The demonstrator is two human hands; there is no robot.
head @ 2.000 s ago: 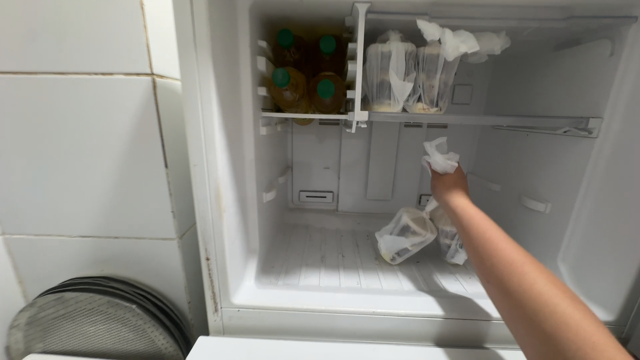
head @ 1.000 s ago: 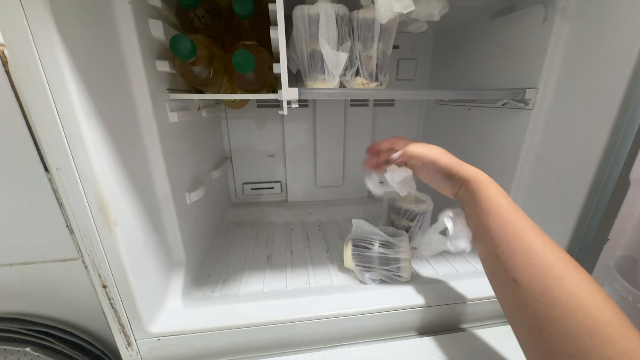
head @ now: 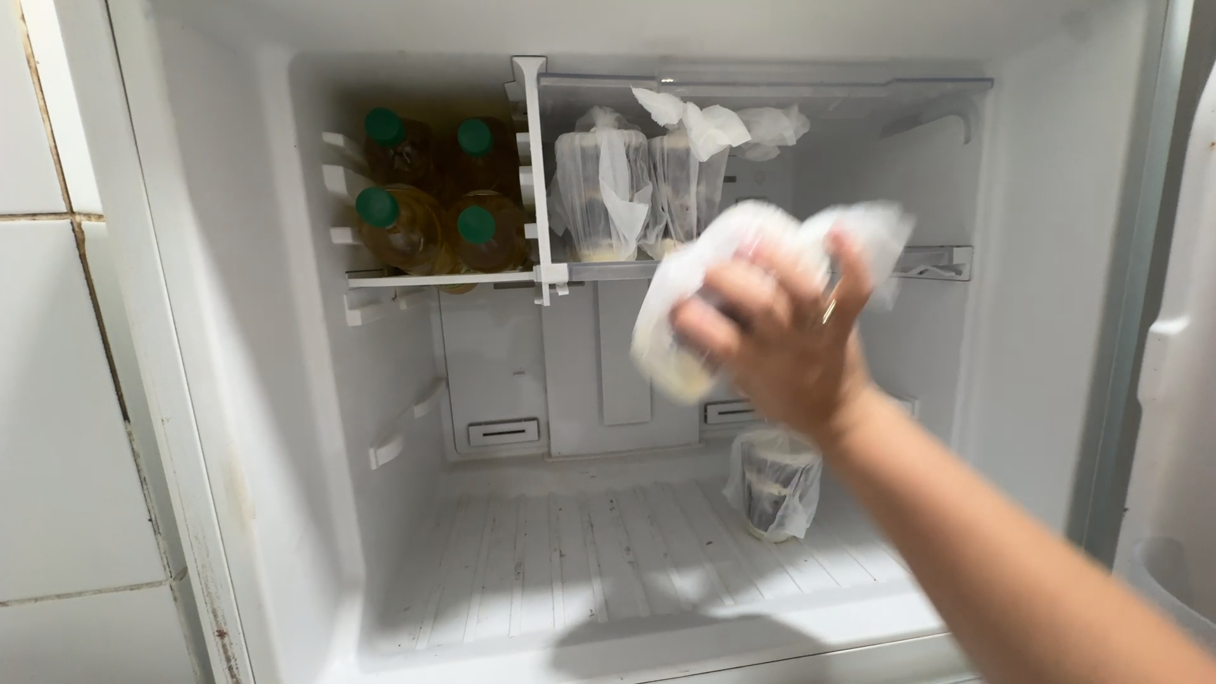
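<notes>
My right hand (head: 788, 332), blurred by motion and wearing a ring, grips a container wrapped in a translucent plastic bag (head: 679, 332) in front of the right shelf. My left hand is out of view. Below my wrist, one bagged clear container with dark contents (head: 774, 489) stands upright on the ribbed fridge floor. Two more bagged containers, one at the left (head: 600, 195) and one beside it (head: 682, 185), stand upright on the right upper shelf, with loose bag ends above them.
Several bottles with green caps (head: 401, 228) fill the left upper shelf (head: 442, 280). A white vertical divider (head: 537, 171) parts the two shelves. The open door (head: 1168, 408) edges the right side; wall tiles (head: 76, 408) lie at the left.
My right hand has risen from near the fridge floor with a bagged container in it. The container that lay at the front of the floor a second ago is gone from there.
</notes>
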